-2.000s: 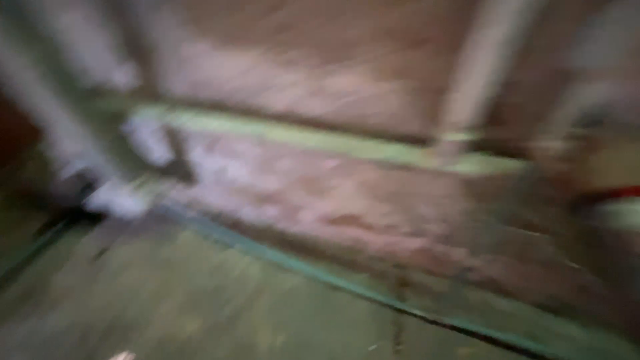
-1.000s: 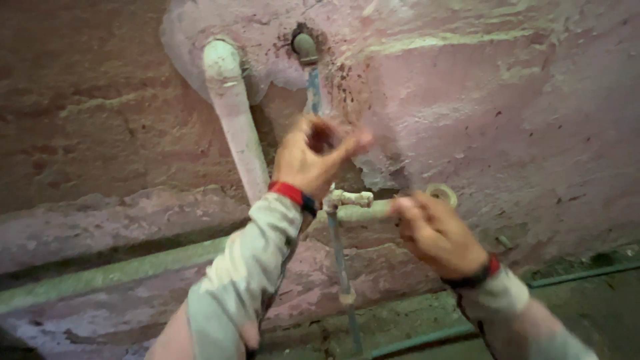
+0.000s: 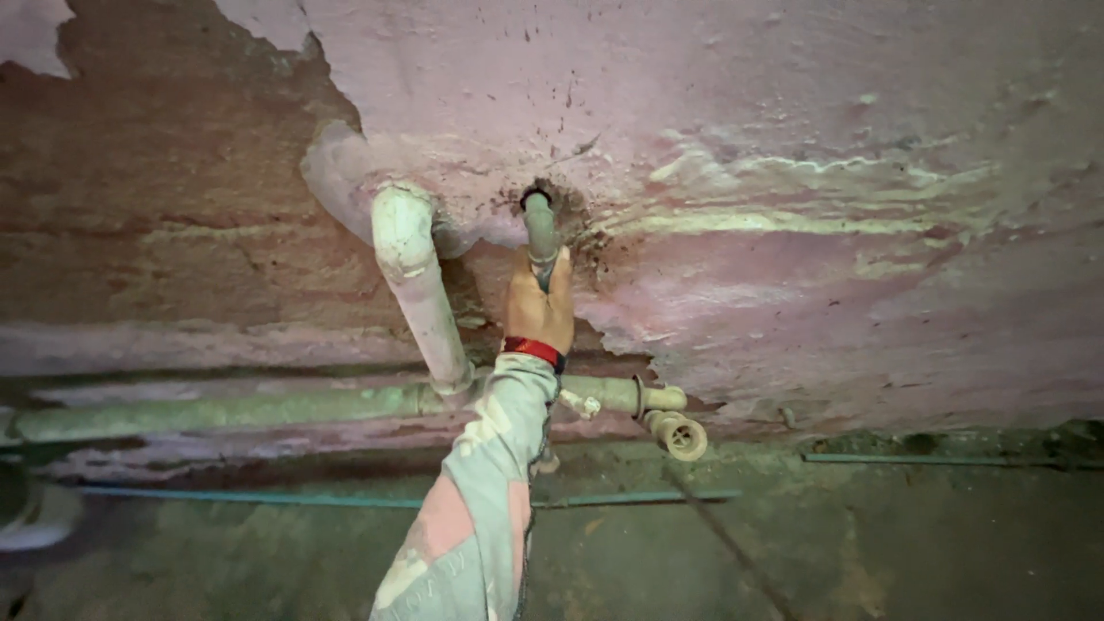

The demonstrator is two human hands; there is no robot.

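Observation:
My left hand [image 3: 541, 302] is raised at the middle of the view, its back toward the camera. Its fingers and thumb close around the lower end of a short grey elbow pipe [image 3: 540, 228] that comes out of a hole in the wall. The pipe below the elbow is hidden behind the hand. A red band [image 3: 533, 348] circles the wrist below a pale patterned sleeve. My right hand is out of view. Left of my hand, a thick whitish pipe [image 3: 423, 302] runs down from the wall to a long horizontal pipe [image 3: 224, 416].
The wall [image 3: 776, 302] has peeling pink paint. A capped-looking pipe fitting with a round grated opening [image 3: 686, 437] sticks out at the horizontal pipe's right end. A small whitish tap [image 3: 580, 403] is partly behind my arm. Thin bluish pipes [image 3: 259, 496] lie along the floor's edge.
My left hand, earlier below the elbow pipe with its fingers apart, has moved up onto it. My right hand, seen near the horizontal pipe, has left the view.

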